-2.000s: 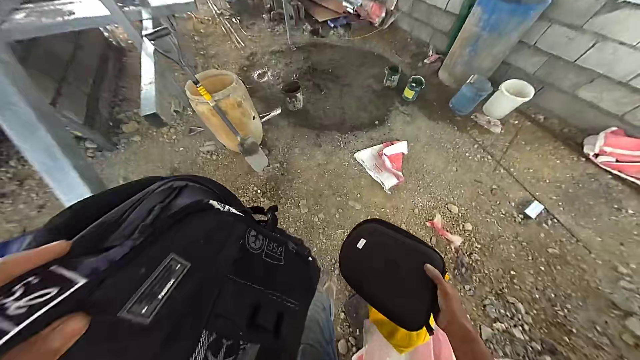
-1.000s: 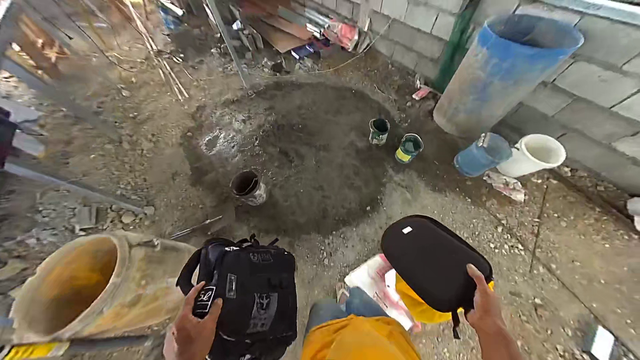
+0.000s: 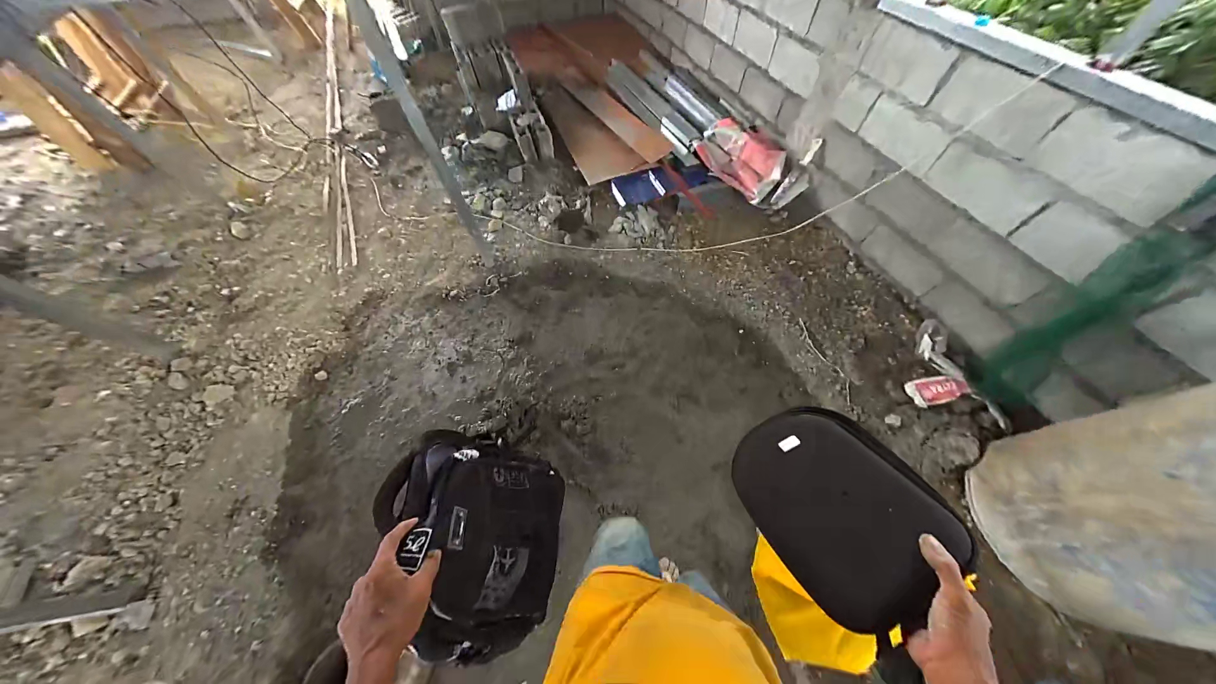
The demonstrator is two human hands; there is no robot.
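Note:
My left hand (image 3: 388, 594), low on the left, grips the side of a black backpack (image 3: 499, 541) with patches and printed marks. On the right, my right hand (image 3: 950, 617) holds a black zippered hard case (image 3: 845, 518) by its lower right edge, thumb on top. A small white sticker shows near the case's upper left end. Yellow material (image 3: 807, 627) hangs beneath the case, partly hidden by it. Between the two loads are my yellow garment and my legs.
Dark, damp-looking ground (image 3: 655, 380) lies ahead. A concrete block wall (image 3: 1007, 161) runs along the right, with a large drum (image 3: 1102, 513) and green netting (image 3: 1092, 313) near it. Metal sheets and boards (image 3: 598, 123) lie at the back. A metal post (image 3: 418, 123) and a thin cord (image 3: 684, 249) cross ahead.
The view has moved forward across the yard. The small buckets and the yellowish barrel seen earlier are out of view. Both hands still hold the backpack and the case.

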